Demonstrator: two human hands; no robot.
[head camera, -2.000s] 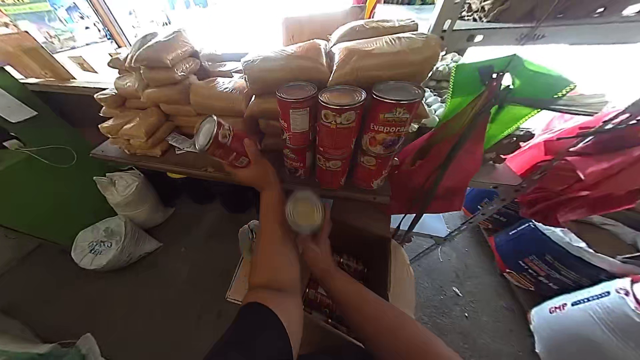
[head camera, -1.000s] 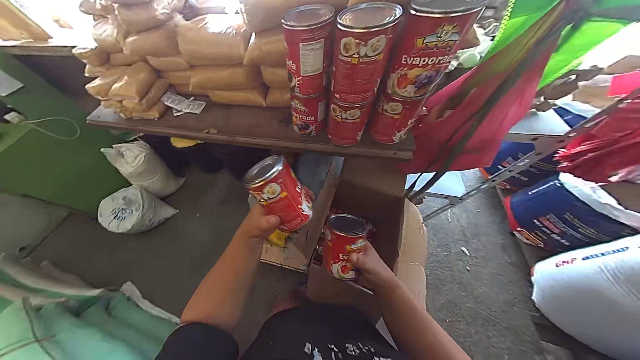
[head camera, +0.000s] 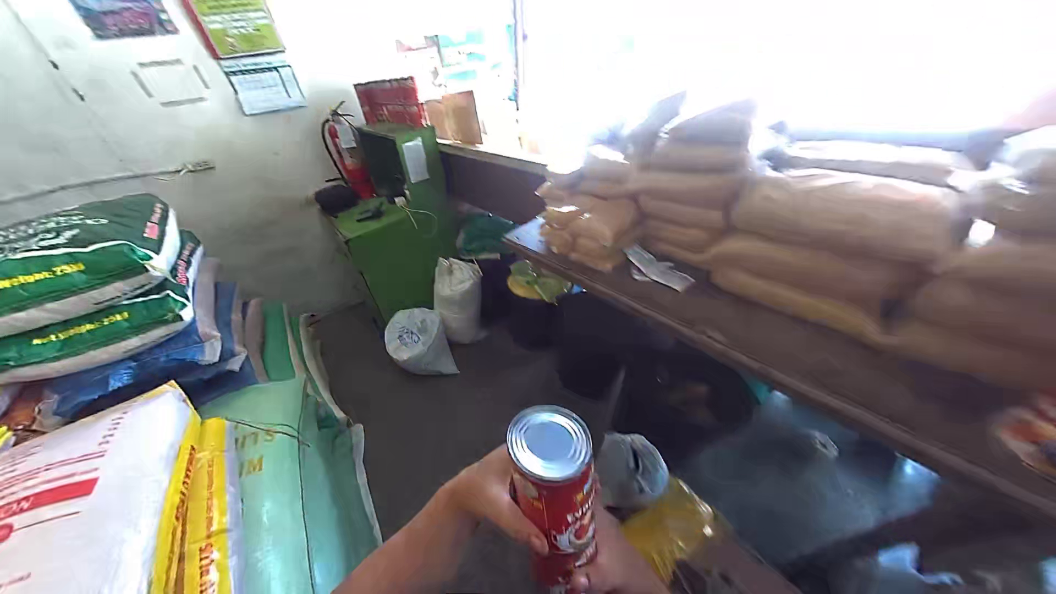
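Observation:
A red can of evaporada with a bare silver lid stands upright low in the middle of the view. My left hand wraps around its left side. Lower down, my right hand grips red can surface from the right, apparently a second can directly under the first; the join between them is mostly hidden. Another red can, blurred, is cut off at the right edge, on the wooden shelf beside stacked clear bags of brown contents.
Large filled sacks are piled at the left. Two white sacks stand on the floor near a green cabinet. A fire extinguisher is by the wall. Dark containers and a yellow plastic bag lie below the shelf.
The view has swung far to the left. My hands, apart with a can in each one second ago, are now close together, one above the other on red can surface.

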